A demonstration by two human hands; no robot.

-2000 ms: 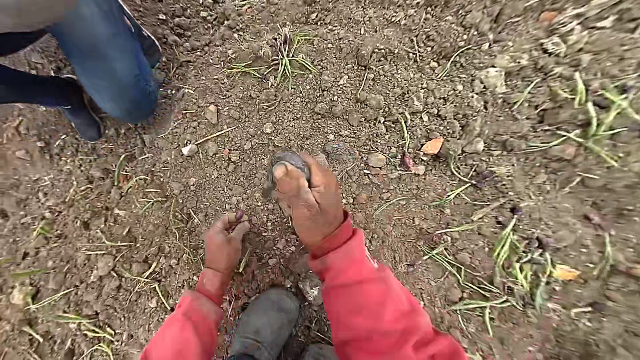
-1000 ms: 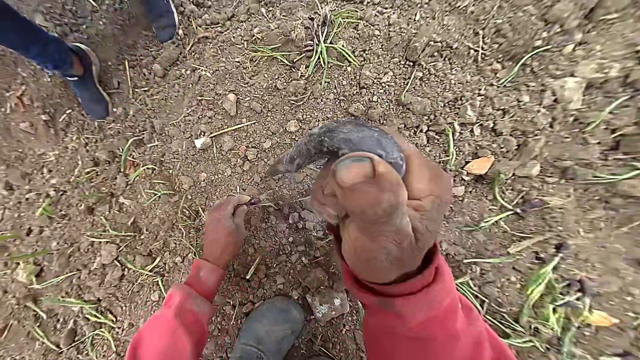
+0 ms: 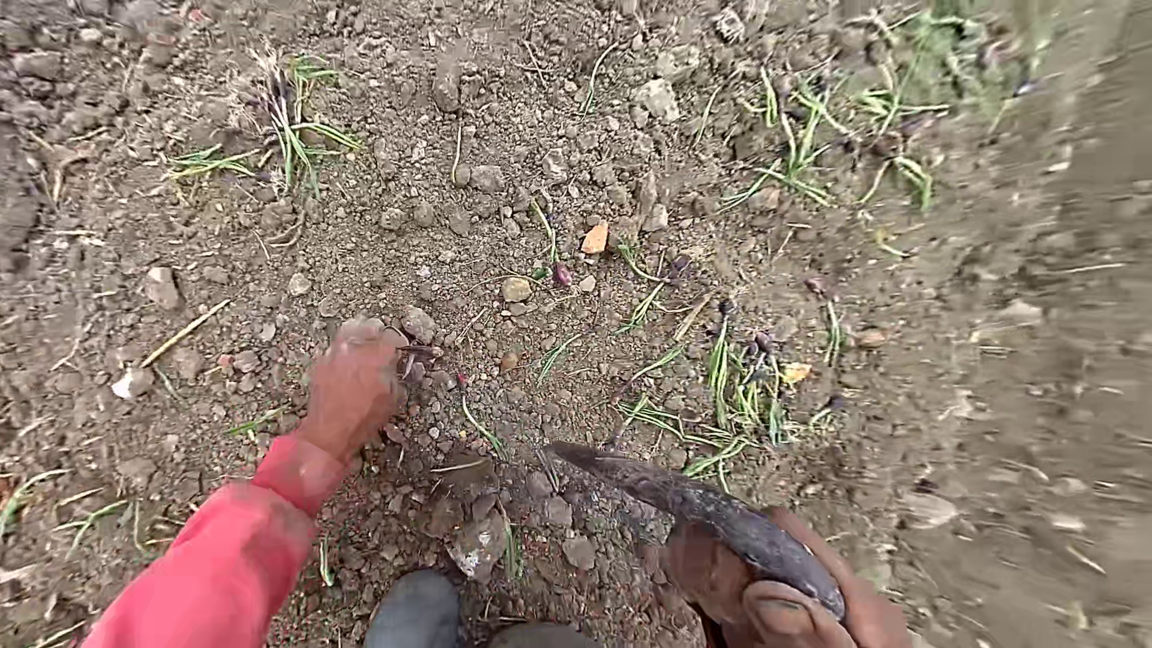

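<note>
My right hand point(image 3: 783, 585) grips a dark, curved, pointed tool point(image 3: 693, 508) at the lower right; its tip points up and left over the soil. Further up at the left, my left hand point(image 3: 354, 387) is low over the ground and somewhat blurred. A small dark piece point(image 3: 418, 351) shows at its fingertips; whether it is held I cannot tell. Between the hands lies a thin green seedling with a reddish base point(image 3: 481, 418). A pile of onion-like seedlings point(image 3: 747, 387) with green leaves and purple bulbs rests above the tool.
More seedlings lie in a bunch point(image 3: 292, 126) at the upper left and scattered at the upper right point(image 3: 810, 144). An orange fragment point(image 3: 595, 238), a white stone point(image 3: 133, 383) and a larger stone point(image 3: 479, 544) sit on the clods. My dark boots point(image 3: 416, 612) are at the bottom edge.
My right hand has moved down and right with the tool, whose tip now shows lower. The view has shifted right; the other person's legs are out of it.
</note>
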